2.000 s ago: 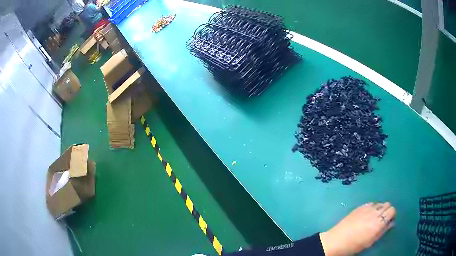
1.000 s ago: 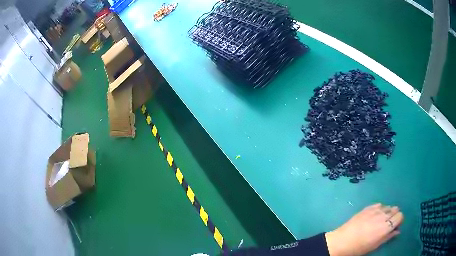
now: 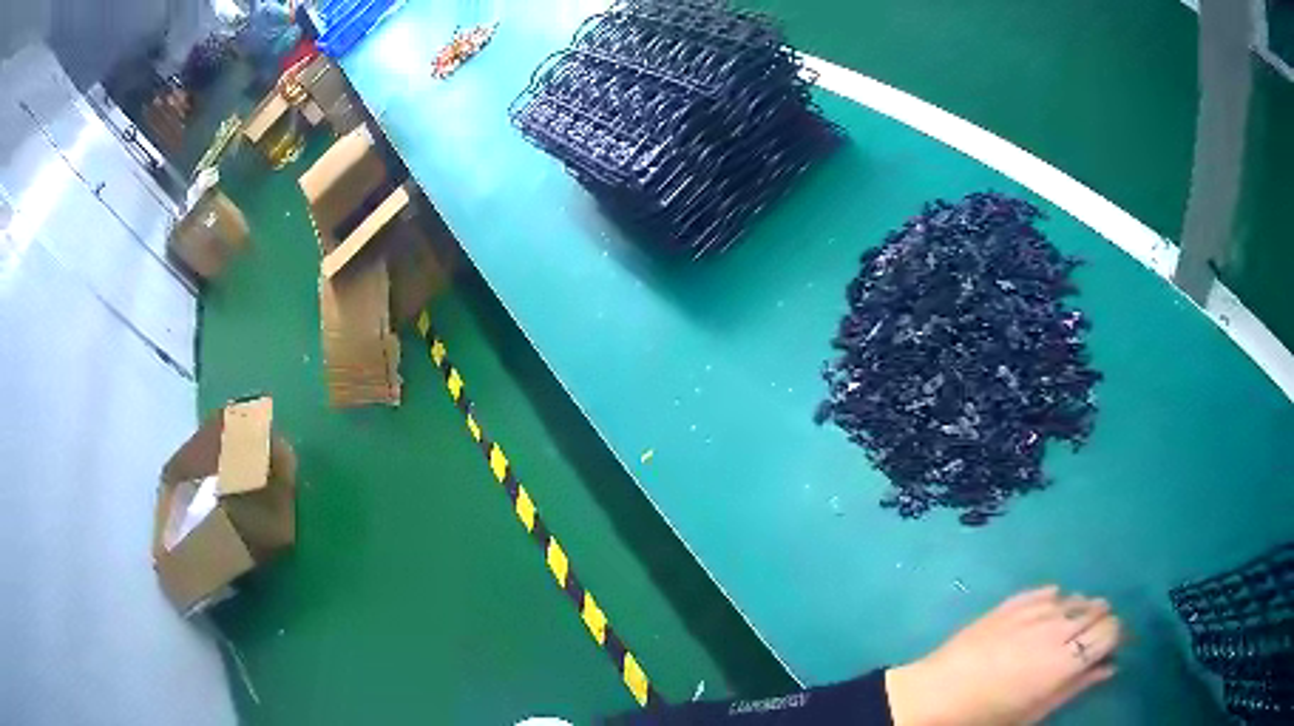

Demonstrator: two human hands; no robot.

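Observation:
My left hand (image 3: pixel 1010 661), bare with a ring and a dark sleeve, is low at the right of the view, back up, over the green bench. Its fingers are bent and slightly blurred; whether they hold anything is hidden. A black sprue frame (image 3: pixel 1249 631) lies just right of my fingers, cut off by the picture's edge, with a gap between them. The left heap of small black cut parts (image 3: pixel 965 362) lies beyond my hand. My right hand and any tool are out of the picture.
A tall stack of black sprue frames (image 3: pixel 674 121) stands farther along the green bench (image 3: pixel 710 411). Small orange-red parts (image 3: pixel 463 51) and a blue crate (image 3: pixel 348 21) are beyond it. Open cardboard boxes (image 3: pixel 227 496) stand on the floor beside yellow-black tape (image 3: pixel 556 560).
The view has shifted slightly. The sprue frame at the right edge now sits at a different tilt and shows farther left. My left hand stays in nearly the same place by the heap.

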